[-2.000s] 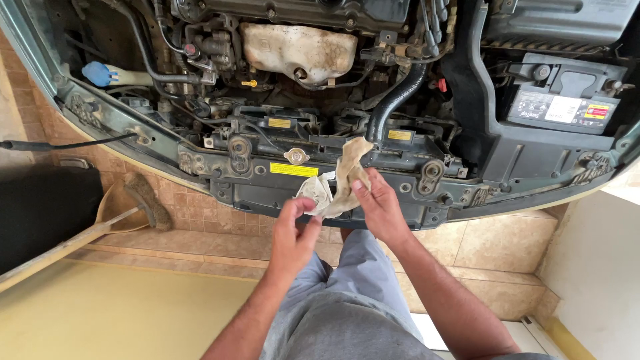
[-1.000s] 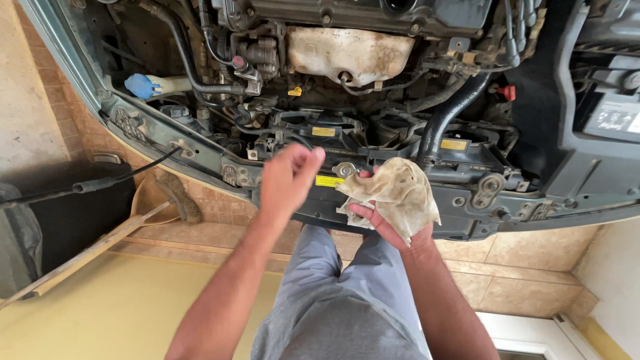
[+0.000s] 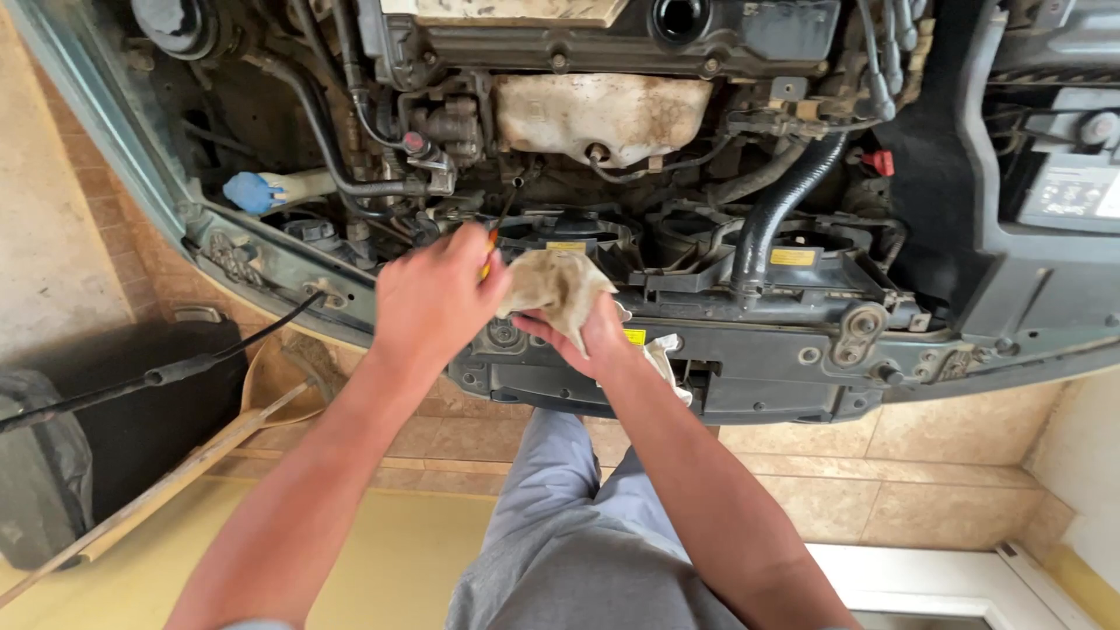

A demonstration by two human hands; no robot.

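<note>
My left hand [image 3: 442,293] is closed on the orange-yellow handle [image 3: 488,254] of an engine oil dipstick. Its thin dark rod [image 3: 506,208] runs up toward a small tube opening [image 3: 518,182] below the stained metal heat shield [image 3: 604,114]; whether the tip is inside the tube is unclear. A beige, stained rag [image 3: 560,284] is gripped in my right hand [image 3: 591,337], just right of my left hand and over the front crossmember. White crumpled cloth or paper [image 3: 667,363] lies on the crossmember beside my right wrist. The oil filler hole [image 3: 681,16] in the engine cover is uncapped.
A ribbed black hose [image 3: 779,219] and the fan shrouds lie beyond my hands. At the left are a blue-capped filler neck [image 3: 254,191] and a black strut or cable [image 3: 184,370]. The battery [image 3: 1072,188] is at the right. A wooden handle [image 3: 175,481] leans low left.
The yellow dipstick handle, down by the engine one second ago, is now in my left hand. The rag stays in my right hand, and white material now lies on the crossmember.
</note>
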